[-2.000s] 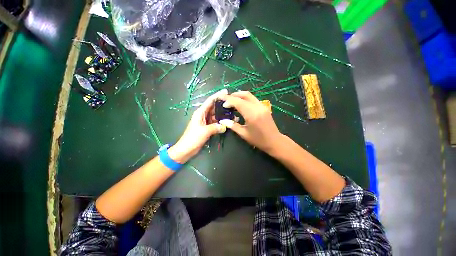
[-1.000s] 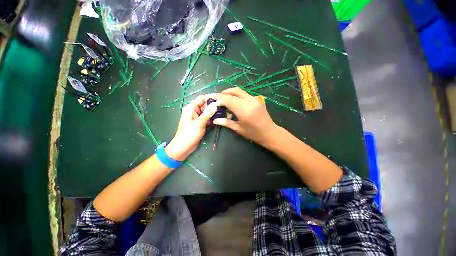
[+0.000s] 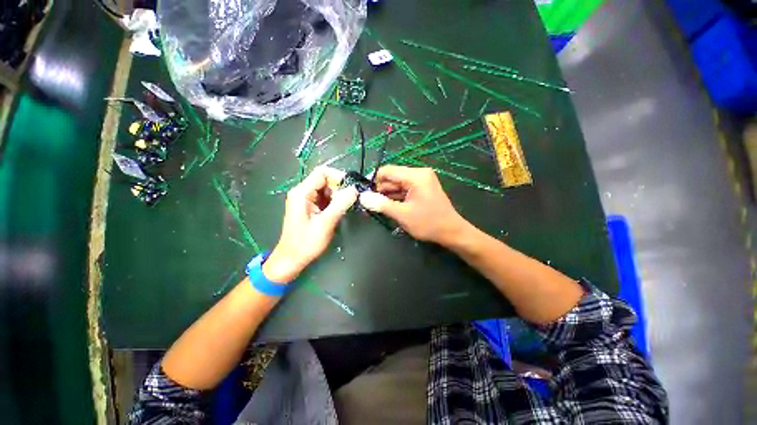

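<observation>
A small dark unit (image 3: 358, 184) with thin dark wires is held between both hands near the middle of the bench. Its wires point away from me, and one has a reddish tip. My left hand (image 3: 314, 217), with a blue band at the wrist, pinches the unit's left side between thumb and fingers. My right hand (image 3: 415, 202) pinches its right side. The fingers hide much of the unit, so I cannot tell how its parts sit together.
A clear plastic bag (image 3: 257, 62) with black parts lies at the far left. Wired units (image 3: 149, 145) lie along the left edge. Green strips (image 3: 448, 133) are scattered mid-bench. A yellow block (image 3: 508, 149) lies right; a circuit board (image 3: 351, 90) and white piece (image 3: 380, 57) lie beyond my hands.
The unit has been turned in my hands: its wires pointed toward me and now point away. My fingers have shifted their hold, and the hands are slightly farther apart.
</observation>
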